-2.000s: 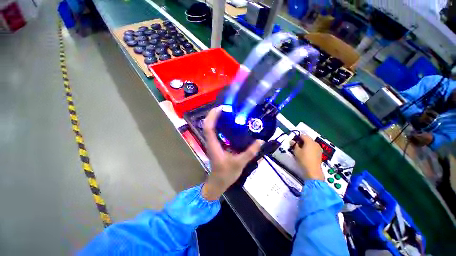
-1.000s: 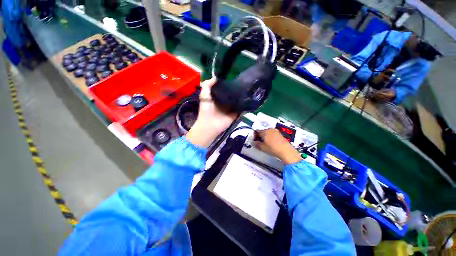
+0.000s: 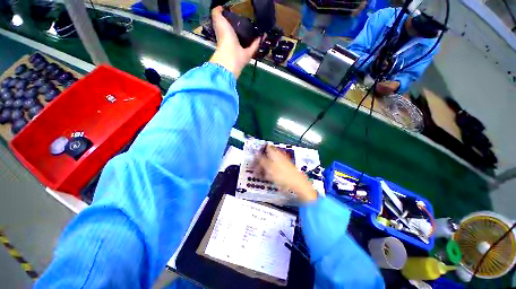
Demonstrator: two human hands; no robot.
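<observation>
My left hand point(image 3: 231, 44) is raised at the top of the view and holds the black headset point(image 3: 244, 27) by an ear cup; the headset is partly cut off by the top edge, and no light shows on it. My right hand point(image 3: 278, 169) is blurred over the white headset tester point(image 3: 263, 195), and it covers part of the tester's face. I cannot tell if its fingers hold anything. The record sheet point(image 3: 249, 236) lies on its board in front of the tester. A thin dark pen or tool point(image 3: 293, 244) lies at the sheet's right side.
A red bin point(image 3: 121, 113) with a few round parts stands left, beside cardboard holding many black cups point(image 3: 35, 84). Blue tool bins point(image 3: 357, 191), a white cup point(image 3: 387, 252), a yellow bottle point(image 3: 421, 267) and a fan point(image 3: 485, 244) are right. A person point(image 3: 404, 53) sits across the green conveyor point(image 3: 266, 104).
My left hand has moved the headset up and forward over the conveyor. The headset's glow has gone. My right hand stays at the tester, now blurred. The view has swung to the right.
</observation>
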